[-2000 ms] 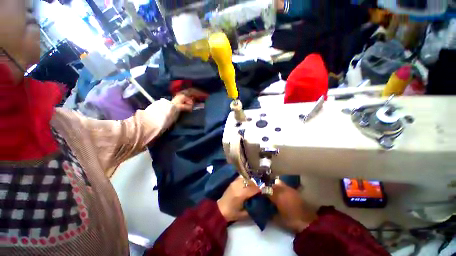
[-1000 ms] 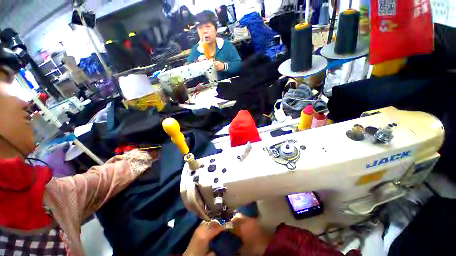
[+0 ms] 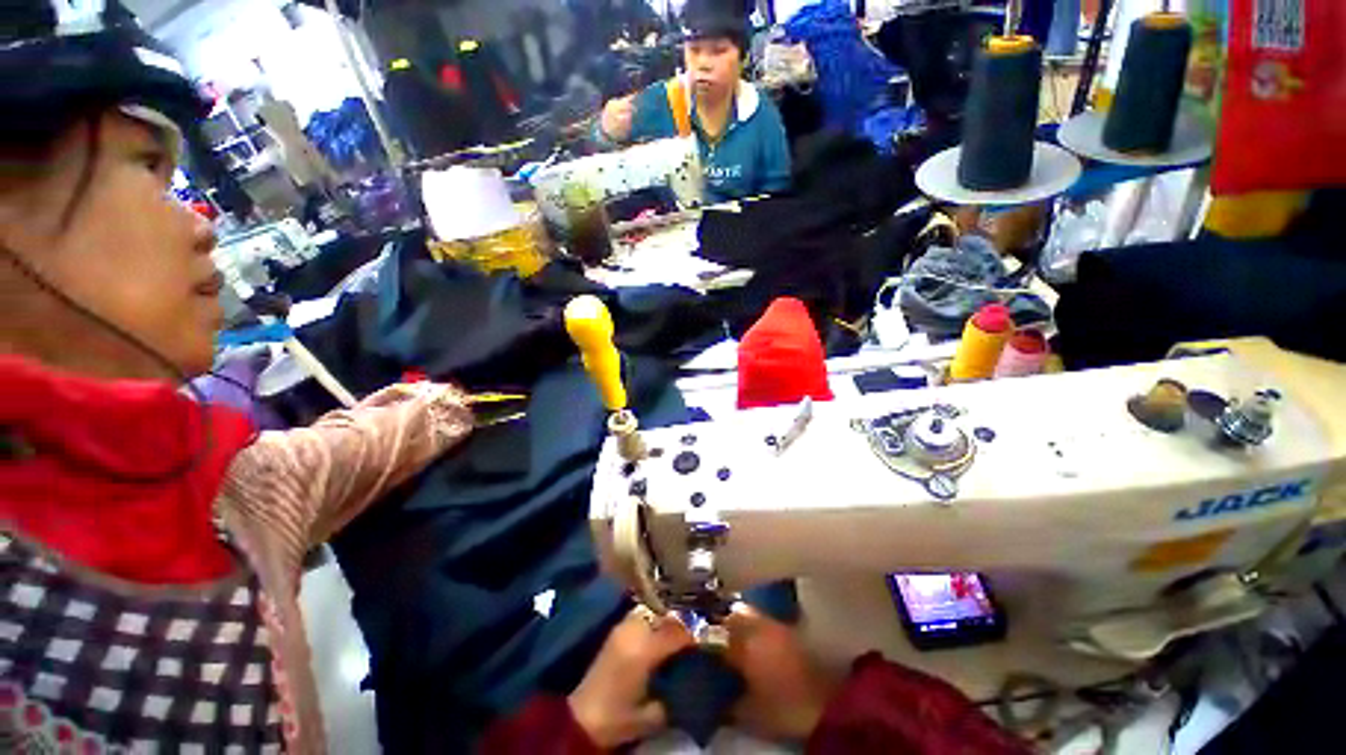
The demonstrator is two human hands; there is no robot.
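A cream-white sewing machine [image 3: 1033, 472] with blue JACK lettering stands in front of me. My left hand [image 3: 627, 682] and my right hand [image 3: 775, 671] are at the needle area [image 3: 697, 602] under its left end. Between them they hold a small dark fabric part [image 3: 695, 693], its tip pointing toward me. The fingertips are partly hidden by the machine head. Dark navy cloth [image 3: 458, 575] spreads left of the needle, with a small white label [image 3: 543, 602] on it.
A person [image 3: 118, 487] in a red collar stands at the left, one arm reaching over the cloth. A phone [image 3: 945, 606] lies under the machine arm. A yellow handle [image 3: 594, 351], a red cloth [image 3: 782, 354] and thread cones [image 3: 999, 118] stand behind. Another person [image 3: 716, 118] sits opposite.
The camera view has swung up and right, then slightly back left, showing more of the workshop. Both hands stay at the needle with the small dark part. The person at the left has moved further into view.
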